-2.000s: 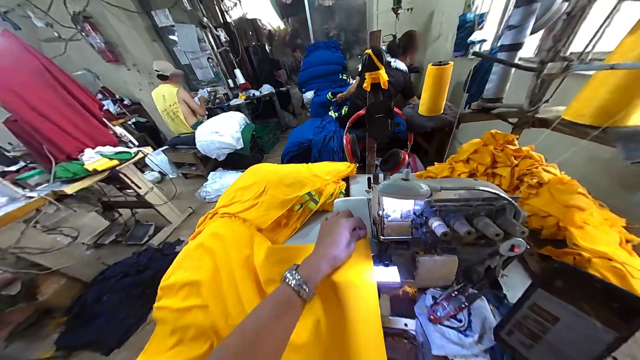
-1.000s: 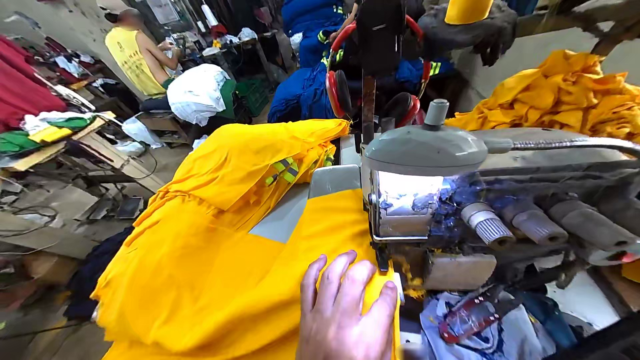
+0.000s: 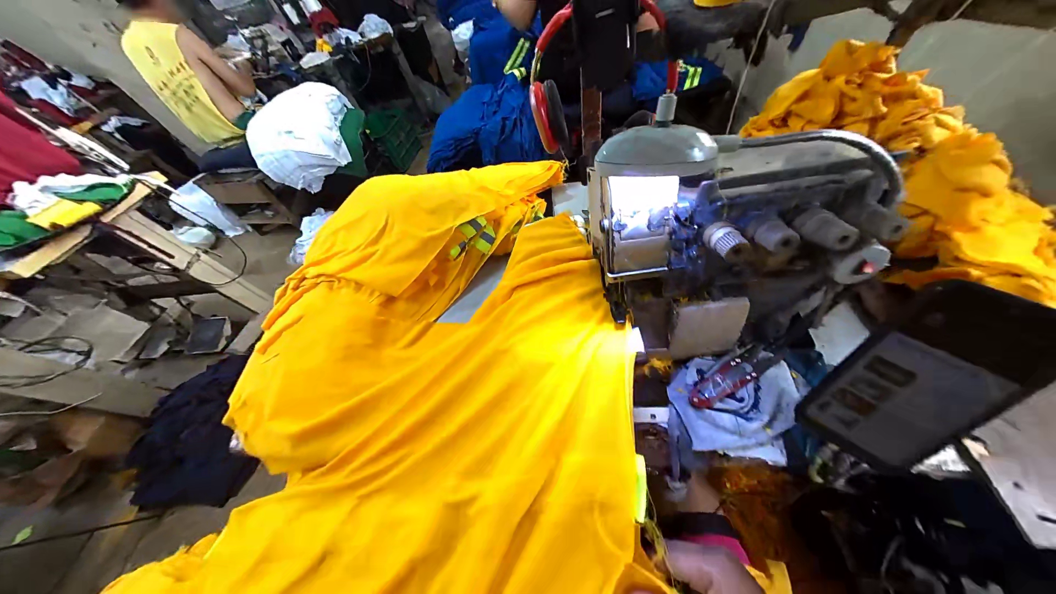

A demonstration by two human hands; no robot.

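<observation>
Yellow fabric (image 3: 462, 412) with a reflective strip lies across the left of an industrial sewing machine (image 3: 660, 165), probably an overlock. Its right edge runs beneath the presser foot (image 3: 615, 307), under the lit lamp. At the bottom edge, one hand (image 3: 701, 568) is partly visible by the fabric's near right corner, its fingers against the cloth; it appears to be my right hand, and its grip is mostly hidden. My left hand is out of view. More bunched yellow cloth (image 3: 429, 223) lies behind, to the left.
Right of the needle area, a red-handled tool (image 3: 726, 381) rests on a light blue rag (image 3: 742, 425). A phone-like device (image 3: 924, 375) is at the right, before a yellow fabric pile (image 3: 949, 157). Red headphones (image 3: 548, 115) hang behind the machine. A person in yellow (image 3: 177, 78) sits back left.
The hand that lay flat on the cloth near the presser foot has left that spot. A hand now shows at the bottom edge. The fabric's edge lies along the machine's left side.
</observation>
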